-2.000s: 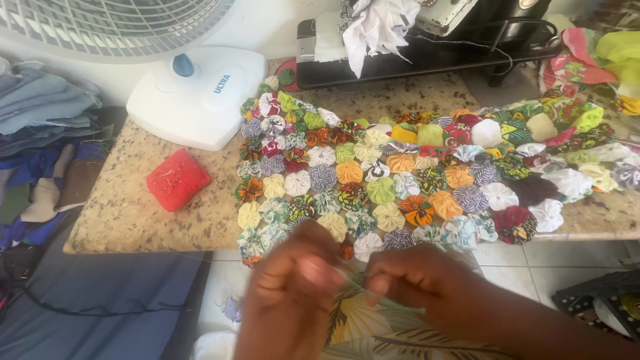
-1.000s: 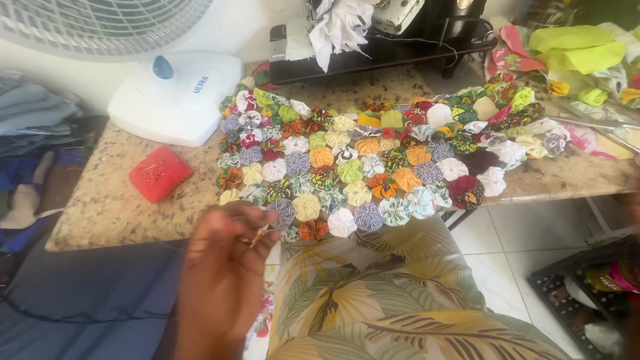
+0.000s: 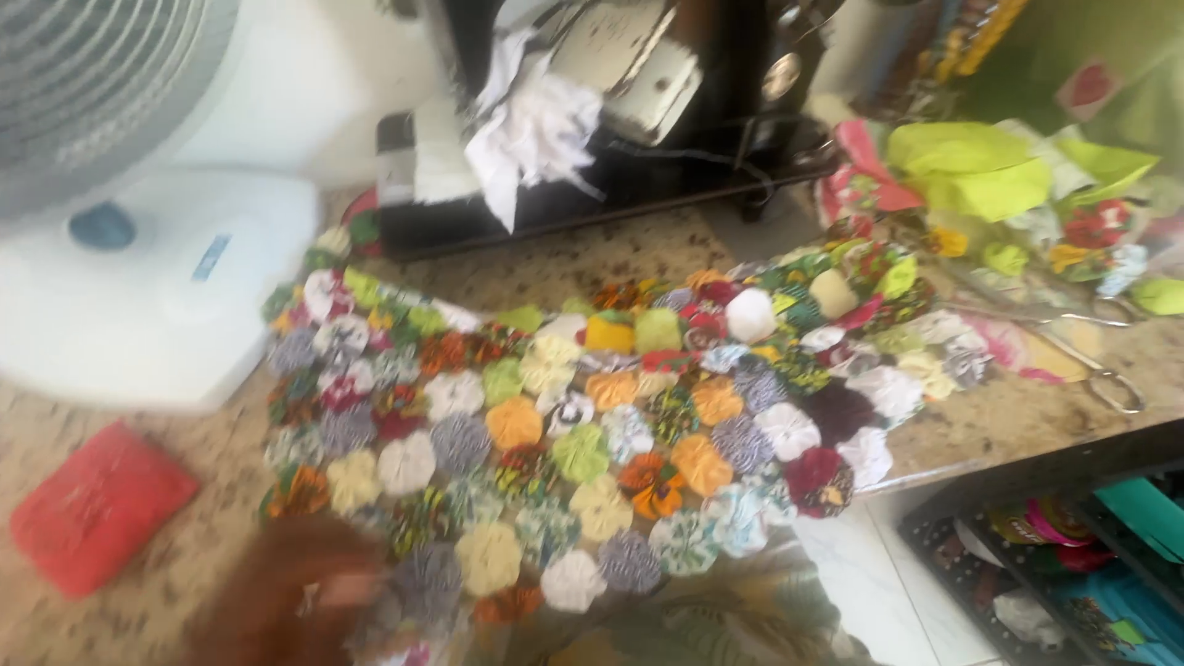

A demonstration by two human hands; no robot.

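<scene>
A patchwork of gathered fabric yo-yos (image 3: 583,453) in many colours lies over the granite tabletop, its near edge hanging over the lap. My left hand (image 3: 287,592), badly blurred, is at the lower left edge of the patchwork, with a small pale thing at its fingers that I cannot make out. Whether it grips the cloth is unclear. A red pincushion (image 3: 102,509) rests on the granite to the left of that hand. My right hand is out of view.
The white fan base (image 3: 139,296) stands at the left. Behind the patchwork is a black sewing machine (image 3: 592,203) with white cloth on it. Scissors (image 3: 1082,342) and fabric scraps (image 3: 971,171) lie at the right, above a dark perforated rack (image 3: 980,573).
Two seconds ago both hands were close together in front of the patchwork; one second ago my left hand was at its lower left. The view has shifted right and closer.
</scene>
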